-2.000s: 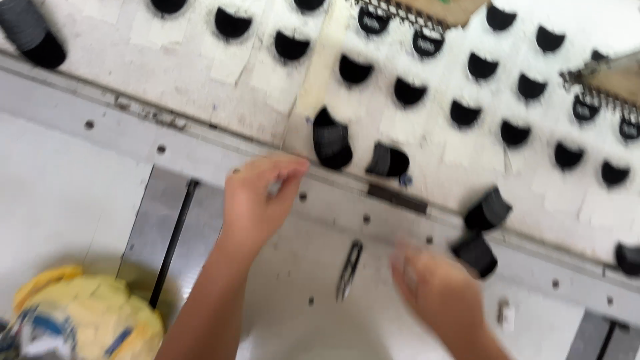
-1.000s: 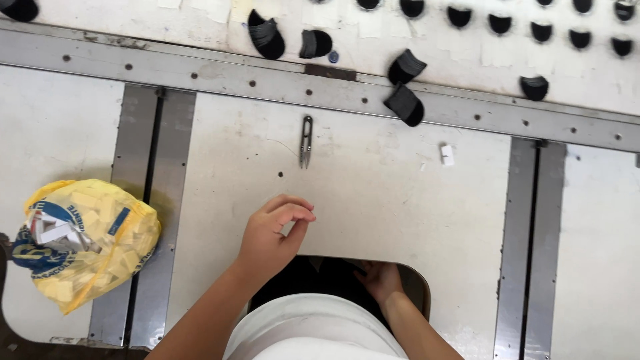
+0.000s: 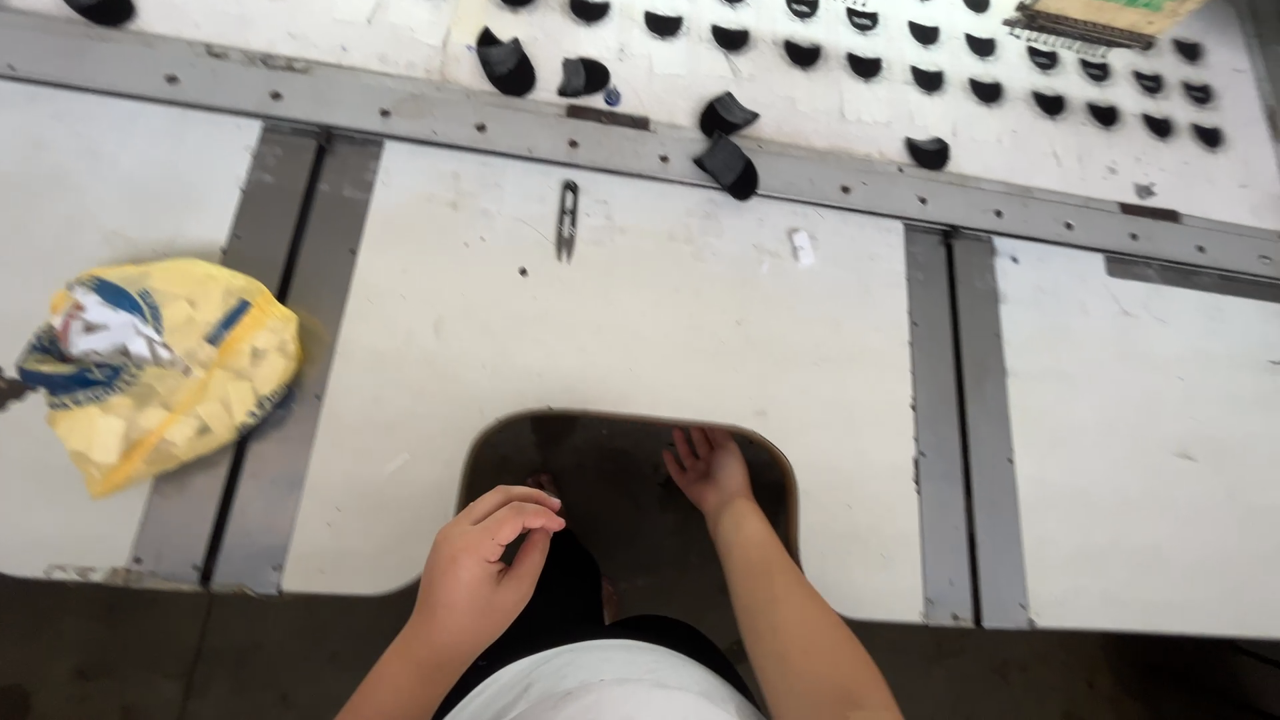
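My left hand [image 3: 500, 550] is above the left side of the table cutout, its fingers curled and the thumb near the index finger; no object shows between them. My right hand [image 3: 708, 468] reaches under the cutout's far right edge with its palm up and fingers apart, and nothing shows in it. Beyond both hands, thread snips [image 3: 567, 220] lie on the white table [image 3: 640, 340]. A small white piece [image 3: 802, 247] lies to their right. Stacks of black curved patches, one of them [image 3: 728, 166] overlapping the metal rail [image 3: 450, 120], are farther back.
A yellow plastic bag [image 3: 170, 370] filled with pale pieces sits at left across a metal strip. Behind the rail, rows of black half-round patches [image 3: 801, 53] cover the white machine bed, with an embroidery-like frame part [image 3: 1100, 25] at top right. The cutout [image 3: 630, 415] has a rounded rim.
My right hand, over the table near the rail two seconds ago, is now at the cutout's edge. My left hand has also come back from the rail toward my body. The view has shifted.
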